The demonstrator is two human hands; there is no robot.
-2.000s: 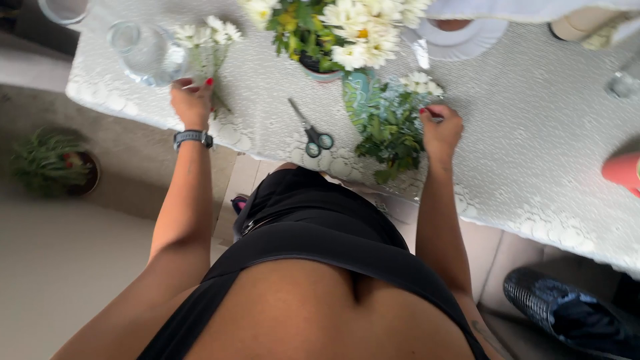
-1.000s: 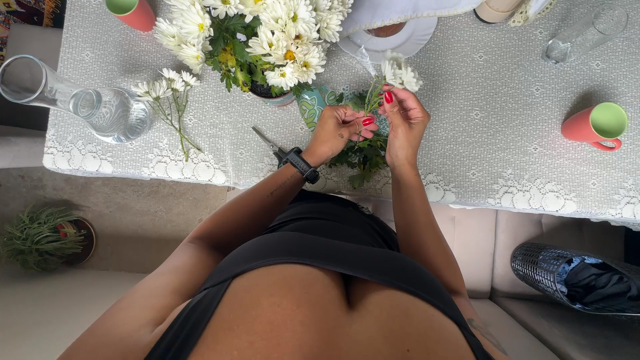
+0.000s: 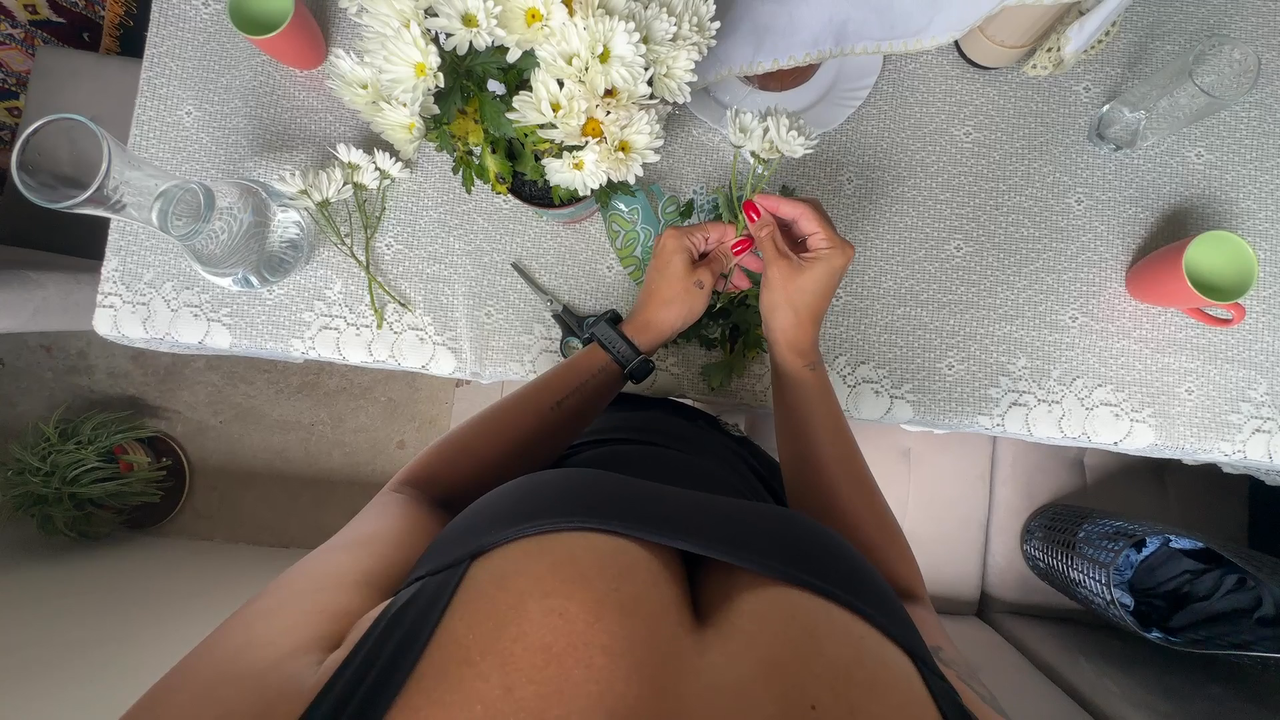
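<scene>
Between my two hands stands a small sprig of white daisy-like flowers (image 3: 770, 135), its blooms away from me. My left hand (image 3: 695, 275) pinches the lower stem, and my right hand (image 3: 800, 260) grips it just beside, fingertips close together. Cut leafy greens (image 3: 735, 335) lie under and below my hands, partly hidden, over a green patterned wrapper (image 3: 635, 230). Scissors (image 3: 560, 315) with dark handles rest left of my left wrist, which partly covers them. Farther left, another cut flower sprig (image 3: 360, 225) lies next to a glass carafe (image 3: 240, 230) holding clear liquid.
A potted plant with white blooms (image 3: 590, 90) stands beyond my hands. Behind are a white plate (image 3: 850, 90) under a cloth and a clear glass (image 3: 1175, 95). Red mugs stand right (image 3: 1165, 275) and upper left (image 3: 290, 40). The lace-edged tablecloth (image 3: 1000, 250) hangs over the near edge.
My left hand has moved from the sprig beside the carafe, where it was two seconds ago, across to my right hand. Both hands now hold another flower sprig.
</scene>
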